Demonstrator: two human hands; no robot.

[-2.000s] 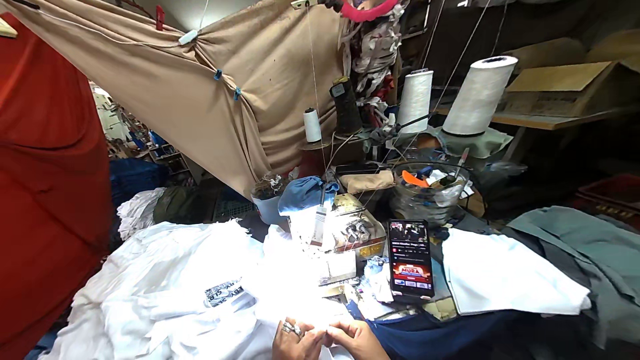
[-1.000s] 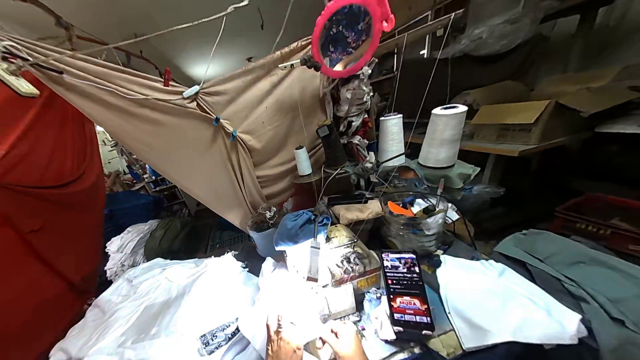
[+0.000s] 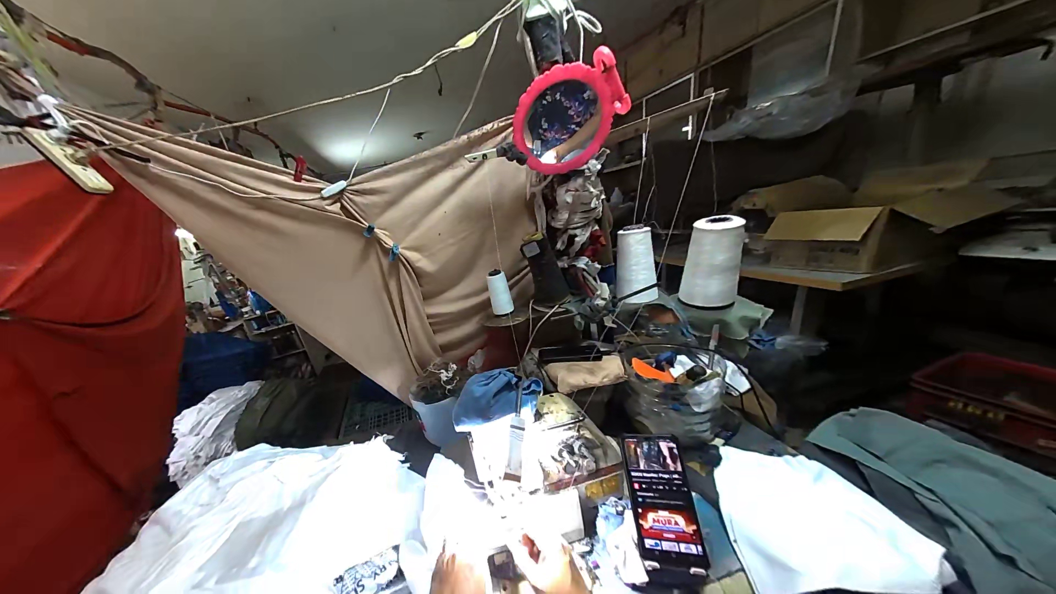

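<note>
My left hand point(image 3: 459, 571) is at the bottom edge, touching white fabric point(image 3: 450, 511) beside the brightly lit needle area of a sewing machine point(image 3: 569, 454). Just right of it, my right hand point(image 3: 551, 568) lies close to the machine's bed; glare hides its fingertips and whatever they hold. A blue cloth point(image 3: 493, 399) covers part of the machine's top. To the right a smartphone point(image 3: 665, 503) stands propped with its screen lit. More white cloth point(image 3: 272, 511) is heaped at the left.
Cones of white thread point(image 3: 713, 262) stand behind a wire basket point(image 3: 672, 404) of odds and ends. Folded white fabric point(image 3: 825, 524) and grey-green cloth point(image 3: 932, 478) lie right. A pink-framed mirror point(image 3: 564, 118) hangs above; a red crate point(image 3: 990, 404) and cardboard box point(image 3: 829, 239) are farther right.
The view has tilted upward. My hands, close together two seconds ago, are farther apart, and white fabric that was lower now rises beside the machine's needle area.
</note>
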